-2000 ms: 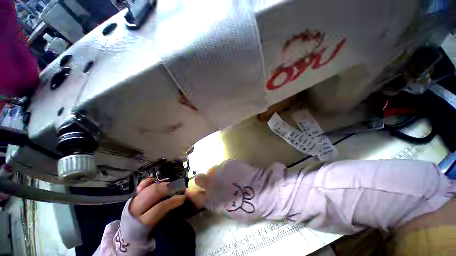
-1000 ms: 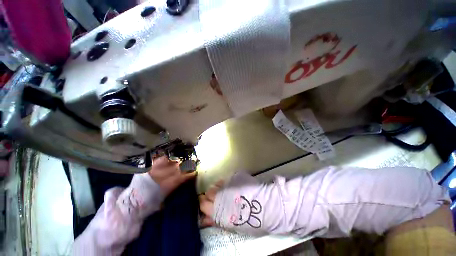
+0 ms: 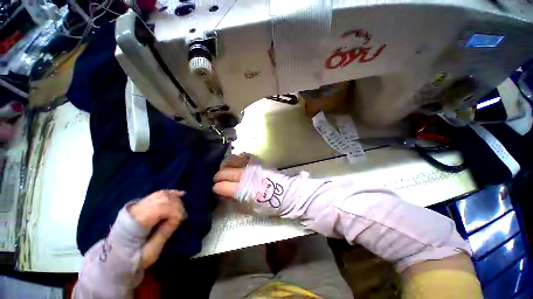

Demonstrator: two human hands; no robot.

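The dark navy garment [image 3: 152, 175] lies under the left end of the white sewing machine [image 3: 245, 55] and spreads left and toward me. The presser foot [image 3: 227, 135] stands at the garment's right edge, beside the bright lamp spot. My left hand [image 3: 158, 219] is over the front part of the garment with its fingers curled; whether it pinches cloth I cannot tell. My right hand [image 3: 231, 178] is at the garment's right edge, just in front of the presser foot, fingers bent; its fingertips' grip is unclear.
Printed white labels [image 3: 339, 135] lie under the machine arm. Scissors [image 3: 438, 155] with black loops lie right of them on the pale table [image 3: 374, 181]. A blue crate [image 3: 497, 233] is at the lower right. A white strip [image 3: 494, 149] lies near the scissors.
The view has moved back, showing more table and garment. My left hand has come away from the presser foot toward me and to the left. My right hand remains close to the foot.
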